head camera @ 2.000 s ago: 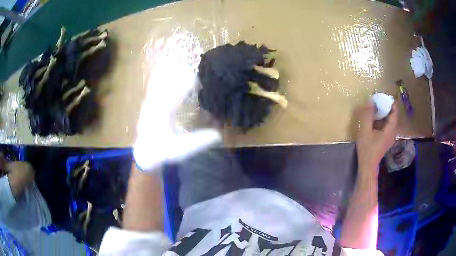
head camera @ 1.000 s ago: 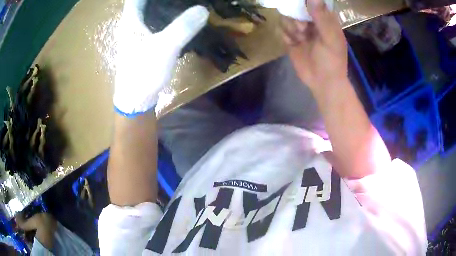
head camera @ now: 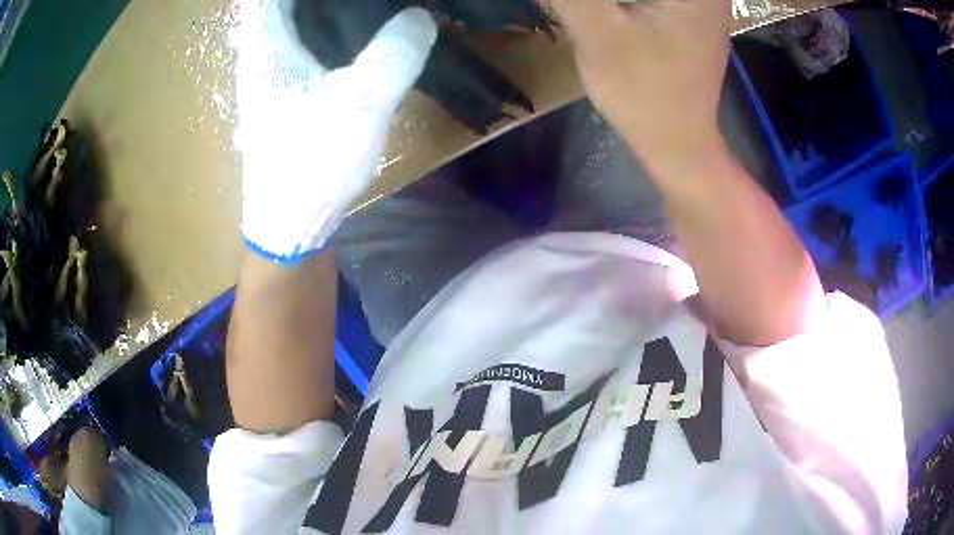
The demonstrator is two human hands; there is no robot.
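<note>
A black feathered piece point(head camera: 476, 82) lies on the tan tabletop at the top edge of the view, partly cut off. My left hand point(head camera: 330, 115), in a white knit glove with a blue cuff, holds the piece between its thumb and fingers; the fingertips are out of view. My right hand point(head camera: 654, 78), bare, is at the piece's right side, back of the hand towards me. Its fingers are partly cut off by the top edge, and whatever it may hold is hidden.
More black pieces with tan sticks point(head camera: 52, 261) lie at the table's left end. A green strip point(head camera: 63, 47) runs beyond the tabletop point(head camera: 157, 178). Blue crates point(head camera: 858, 225) stand below at right, another point(head camera: 199, 361) at lower left. Another person's arm point(head camera: 89, 475) is at lower left.
Both hands have come together at the black piece as the view turned and tilted down. Since one second ago, my right hand has turned over and the white bottle is no longer visible.
</note>
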